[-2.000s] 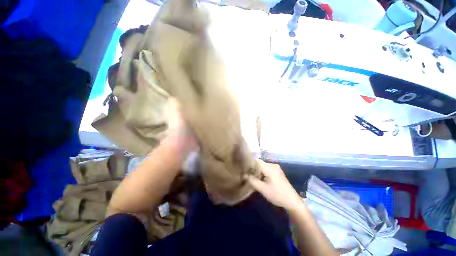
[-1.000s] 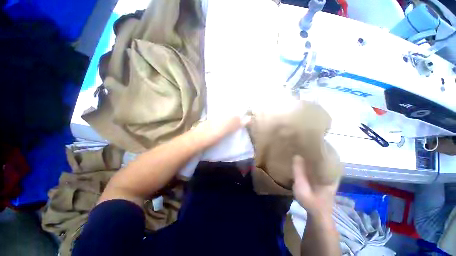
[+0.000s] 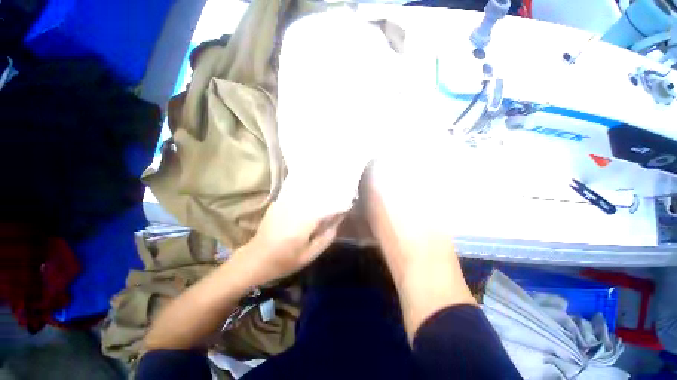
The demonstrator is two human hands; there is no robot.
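The shell fabric (image 3: 237, 141), tan-brown, lies heaped on the left of the machine table. The lining fabric (image 3: 326, 96), bleached white by the lamp, lies beside it in front of me. My left hand (image 3: 297, 230) is at the near part of the lining, fingers bent near a small brown edge. My right hand (image 3: 378, 193) is close beside it, its fingers washed out by glare, so its hold cannot be told. The sewing machine (image 3: 564, 126) stands to the right of both hands.
Black thread snips (image 3: 592, 197) lie on the table at the right. A brown bundle (image 3: 163, 289) is below the table's left edge. Pale pleated pieces (image 3: 545, 326) and a blue bin (image 3: 594, 297) are below the right edge. Dark cloth (image 3: 74, 141) is at far left.
The brown part that my right hand carried at the right is gone from there. My right hand has moved left, beside my left hand. More white lining shows, spread over the middle.
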